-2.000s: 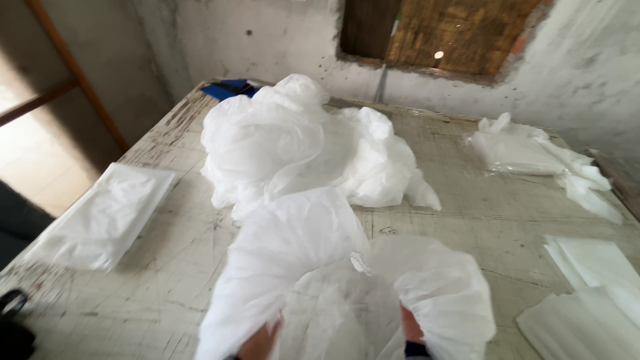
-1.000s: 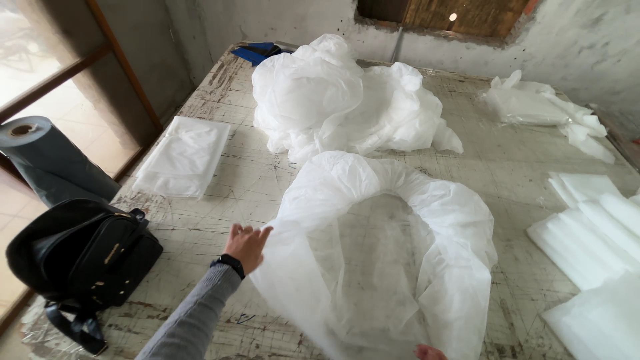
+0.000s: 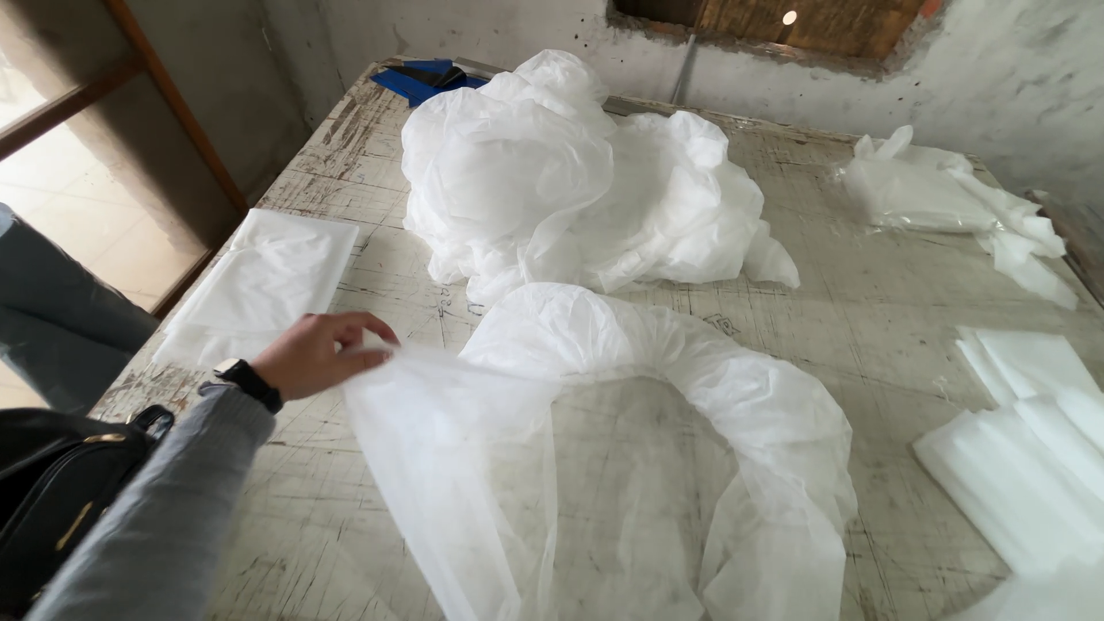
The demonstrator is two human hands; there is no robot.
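Observation:
My left hand [image 3: 332,354], in a grey sleeve with a black wristband, pinches the left edge of a thin, sheer white sheet [image 3: 776,414] between thumb and fingers. That sheet lies gathered in an arch on the worn table, its sheer middle showing the scratched top beneath. My right hand is out of the frame. Behind the arch sits a large crumpled heap of the same white material [image 3: 517,172]. A folded white sheet [image 3: 276,267] lies flat on the table just beyond my left hand.
Stacked white folded sheets [image 3: 1018,466] lie at the right of the scratched table [image 3: 828,259]. A clear-wrapped white packet [image 3: 914,190] is at the back right, blue material [image 3: 423,79] at the back left. A black bag [image 3: 69,483] and a grey roll [image 3: 52,319] stand at the left.
Two seconds ago both hands were inside the bunched white sheet. It has since spread into a wider arch, and its left side is now pulled out to the left. My right hand has left the view.

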